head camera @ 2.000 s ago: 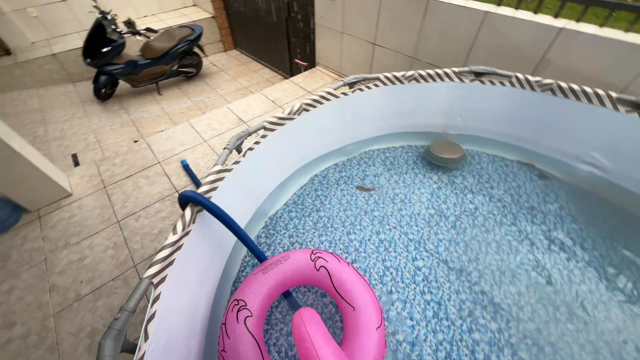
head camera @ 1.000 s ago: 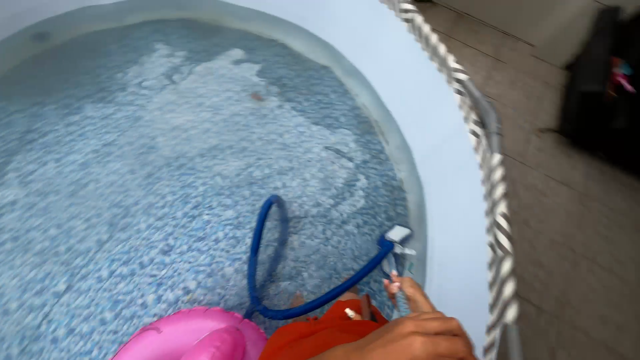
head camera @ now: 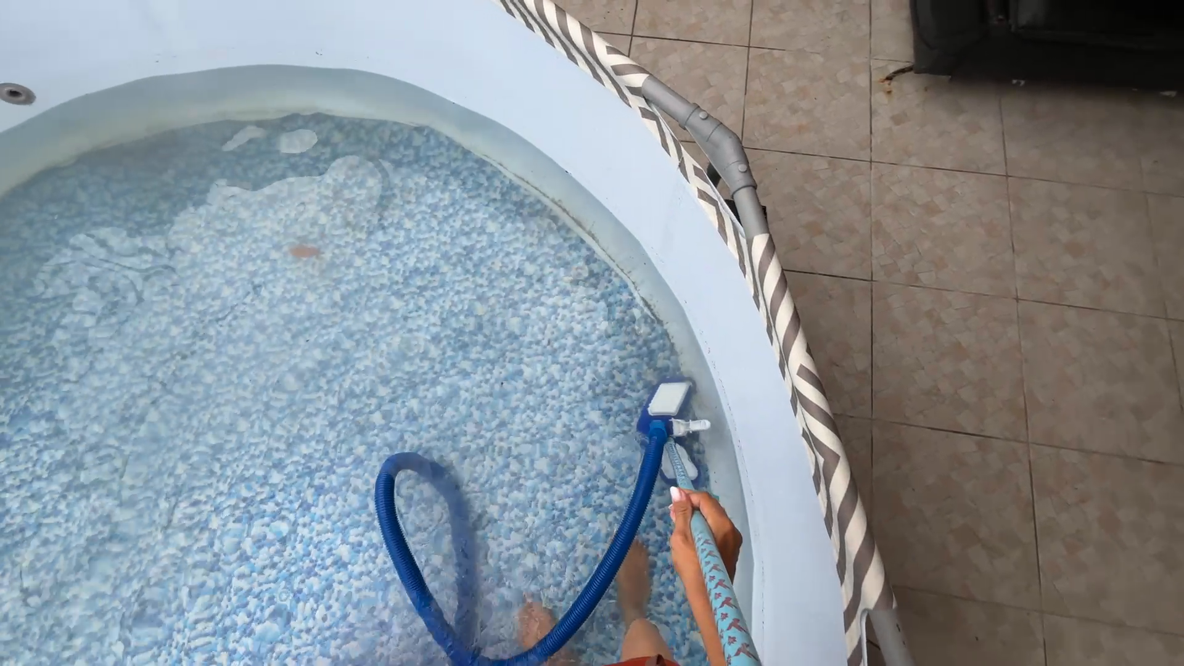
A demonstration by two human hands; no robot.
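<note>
My right hand (head camera: 705,536), at the lower right, is closed around a light-blue patterned pole (head camera: 721,587). The pole runs up to a blue pool vacuum head (head camera: 651,418) with a white panel, close to the pool's inner wall. A clear fitting (head camera: 690,426) sticks out on its right side. From the head a ribbed blue hose (head camera: 622,544) curves down and left, then loops up through the water. My left hand is out of view. My bare feet (head camera: 635,578) are in the water just left of my right hand.
The pale pool wall (head camera: 731,305) curves along the right, topped by a zigzag-patterned rim (head camera: 786,338) and grey frame tube (head camera: 708,134). Outside lie beige floor tiles (head camera: 948,356) and a dark object (head camera: 1054,37). A small brownish patch (head camera: 304,251) shows in the water.
The view has swung far across the pool. The pink inflatable ring, seen in both earlier frames, is out of view. A hand large at the bottom one second ago no longer shows there.
</note>
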